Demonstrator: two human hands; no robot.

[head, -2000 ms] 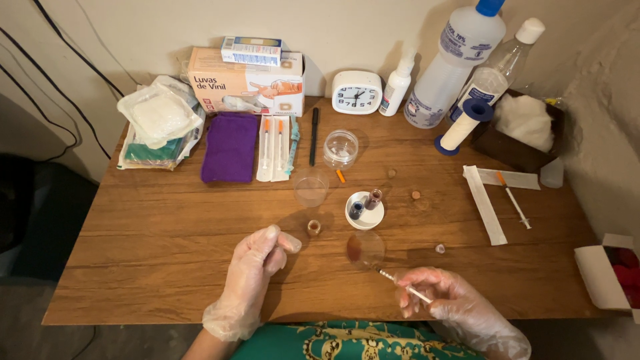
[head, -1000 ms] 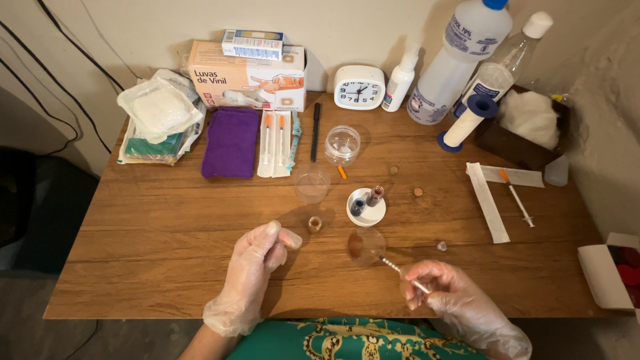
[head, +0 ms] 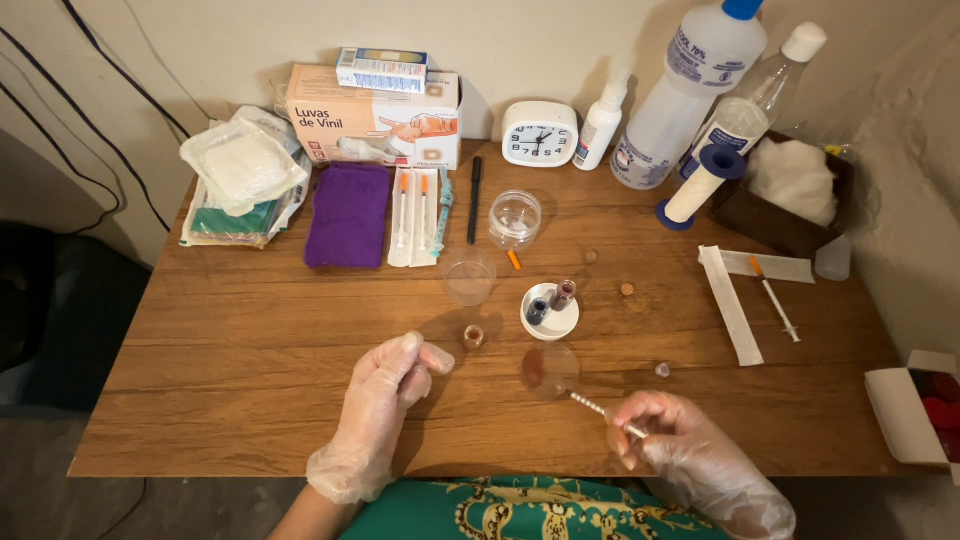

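My right hand [head: 652, 435], in a clear glove, holds a small syringe [head: 589, 401]. Its tip meets the near edge of a clear round dish [head: 551, 370] with a reddish-brown smear at its left. Gloved too, my left hand [head: 394, 375] is raised over the wood with fingers curled; no object shows in it. A small open glass vial [head: 473, 336] stands just beyond its fingertips. Behind the dish, a white round lid [head: 551, 330] bears a vial of dark blue liquid [head: 537, 310] and a vial of reddish liquid [head: 564, 294]. A small stopper [head: 662, 370] lies right of the dish.
Another clear dish [head: 469, 277], an orange cap [head: 514, 260] and a clear jar [head: 515, 219] are mid-table. Packaged syringes [head: 414, 217] and a purple cloth [head: 347, 215] lie back left. Bottles, a clock [head: 539, 135] and a glove box [head: 375, 124] line the wall. An orange-capped syringe [head: 774, 298] lies right.
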